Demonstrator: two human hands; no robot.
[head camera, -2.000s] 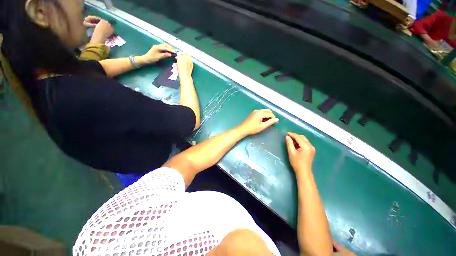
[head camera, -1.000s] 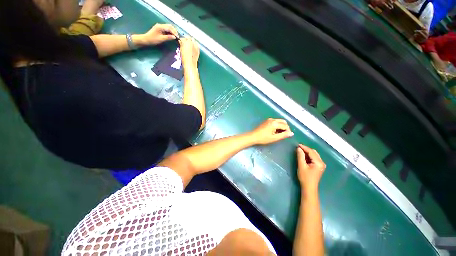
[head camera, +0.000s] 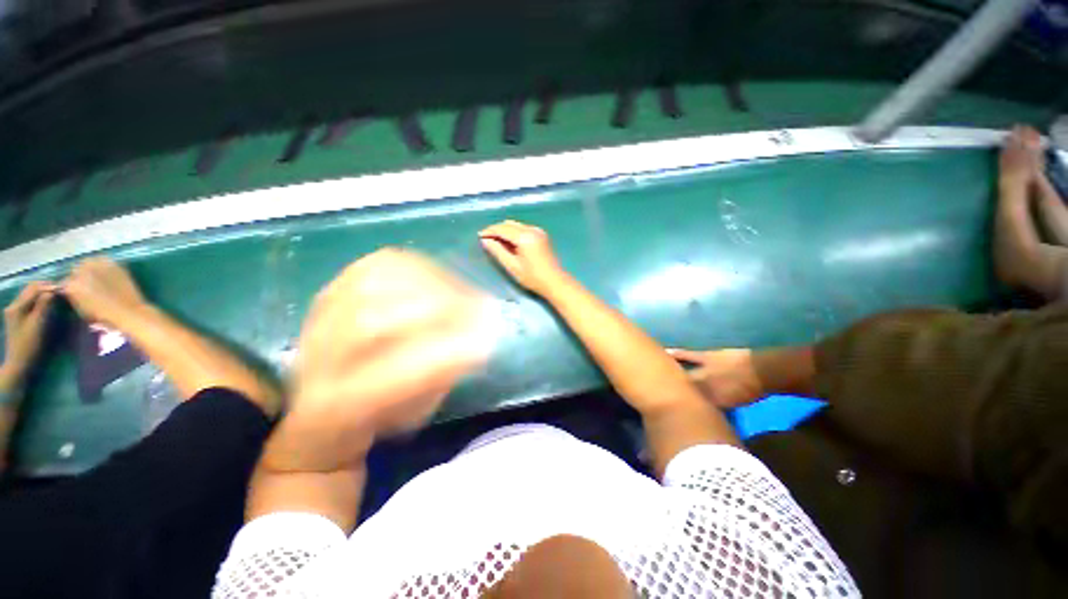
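The glossy green workbench top (head camera: 820, 222) lies in front of me, with scuffs and bright reflections. My left hand (head camera: 387, 334) is raised above the bench, close to the camera and strongly blurred; its fingers and anything in them cannot be made out. My right hand (head camera: 521, 255) is over the bench near the white rail, with its fingers curled together and no object showing in it. No work piece shows directly in front of me.
A white edge rail (head camera: 469, 183) separates the bench from the belt, which bears dark strips (head camera: 465, 129). A grey post (head camera: 937, 73) rises at right. At left, a neighbour's hands (head camera: 103, 290) are near a dark piece (head camera: 105, 365). Another neighbour's hand (head camera: 724, 377) is right of me; something blue (head camera: 776, 414) lies below.
The view has swung to the right, bringing in the post and the right-hand neighbour. My left hand has lifted off the bench area towards the camera. My right hand stays low over the bench.
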